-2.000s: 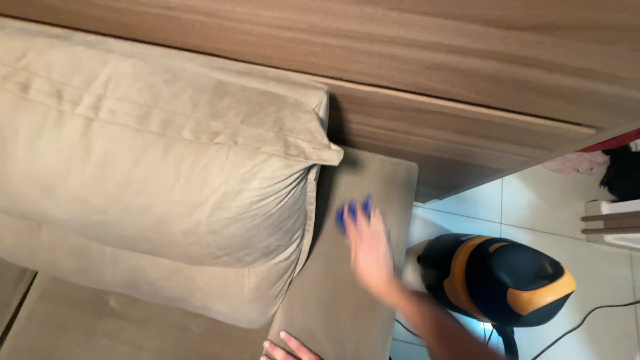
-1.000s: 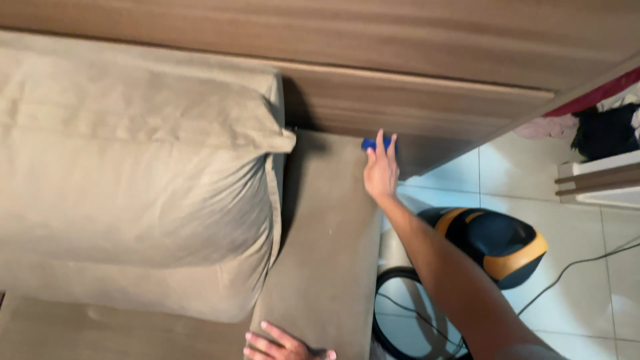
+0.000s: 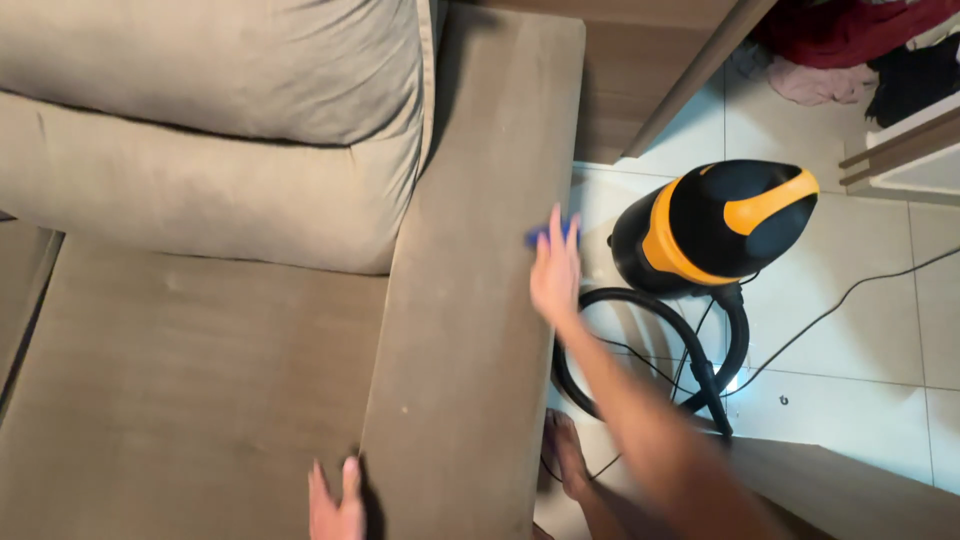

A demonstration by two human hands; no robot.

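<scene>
My right hand (image 3: 555,277) grips a small blue object (image 3: 553,234), blurred and partly hidden by the fingers, at the outer edge of the sofa's fabric armrest (image 3: 480,300). Whether it is a brush or a sponge cannot be told. At the bottom, my left hand (image 3: 336,499) holds nothing; its fingers are apart beside the inner edge of the armrest, over the seat cushion (image 3: 210,375). Large beige back cushions (image 3: 225,180) lie at the upper left, against the armrest. Small pale specks show on the armrest fabric.
A black and yellow vacuum cleaner (image 3: 712,225) stands on the tiled floor, right of the armrest, with its black hose (image 3: 739,330) coiled beside it and a cord (image 3: 847,300) trailing right. Clothes (image 3: 825,79) lie at the upper right. A wooden panel (image 3: 652,67) adjoins the armrest's far end.
The right hand with the blue object has moved from the armrest's far end back along its outer edge. The left hand, earlier on the armrest, is now at its inner edge. The view has shifted.
</scene>
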